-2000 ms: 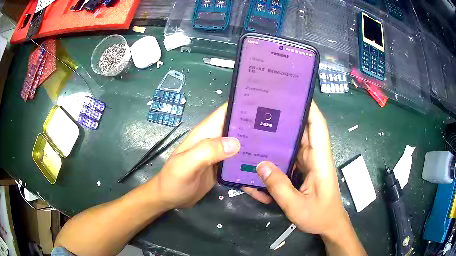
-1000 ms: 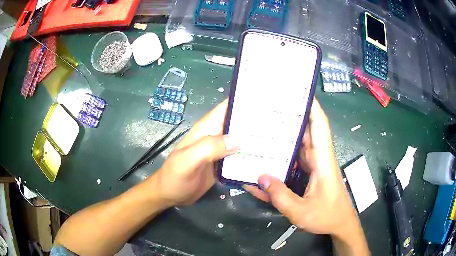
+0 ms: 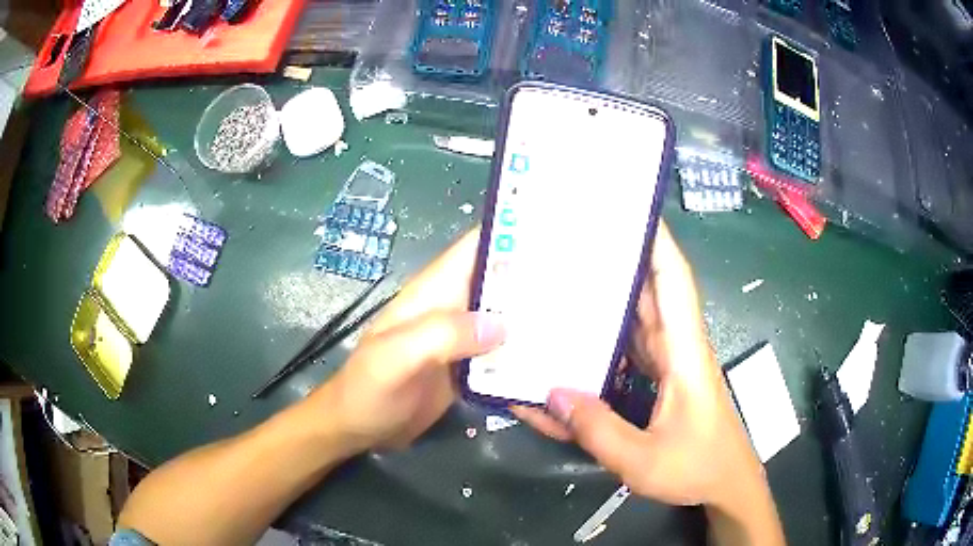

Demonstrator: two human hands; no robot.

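A touchscreen smartphone in a dark case stands nearly upright in the middle of the view, its screen bright white with a few small teal icons along the left side. My left hand grips its left edge, with the thumb over the lower left of the screen. My right hand holds the lower right edge, with the thumb at the bottom of the screen. The fingers behind the phone are mostly hidden.
Black tweezers, a blue keypad, a purple keypad and an open yellow box lie left. A screw cup is behind. Right are a white card, a dark-handled tool and a keypad phone.
The smartphone screen has gone from a purple-tinted page with a dark loading box to plain white, then white with small icons. Both hands keep their hold on the phone.
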